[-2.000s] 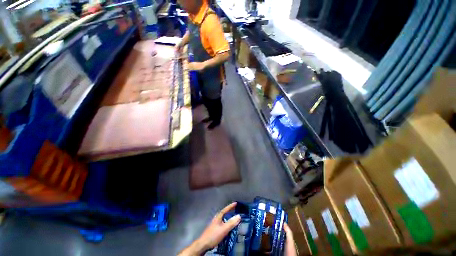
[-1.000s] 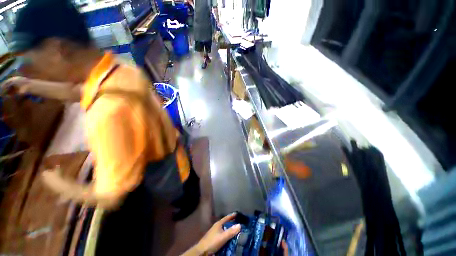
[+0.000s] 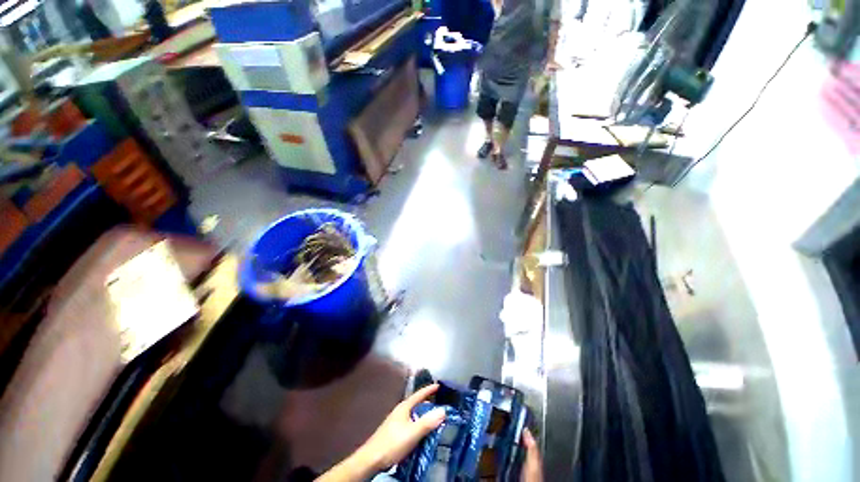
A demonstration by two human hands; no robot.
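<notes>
A cluster of dark blue cutting dies (image 3: 476, 433) with white handwriting is carried at the bottom centre of the head view. Brown and pale cells show between their blue walls. My left hand (image 3: 401, 433) grips the left side, with thumb and finger over the top edge. My right hand (image 3: 532, 459) holds the right side; only a small part of it shows, the rest is hidden behind the dies or cut off by the frame's bottom edge.
A blue waste bin (image 3: 363, 259) with scraps stands ahead on the left. A press bed (image 3: 66, 348) runs along the left. Long black material (image 3: 622, 348) lies on a table at the right. A person (image 3: 509, 66) stands in the aisle ahead, beyond it a blue-white machine (image 3: 283, 122).
The view has moved forward along the aisle. The person in orange and the cartons have left the picture, and the waste bin is now near. The dies stay held between both hands.
</notes>
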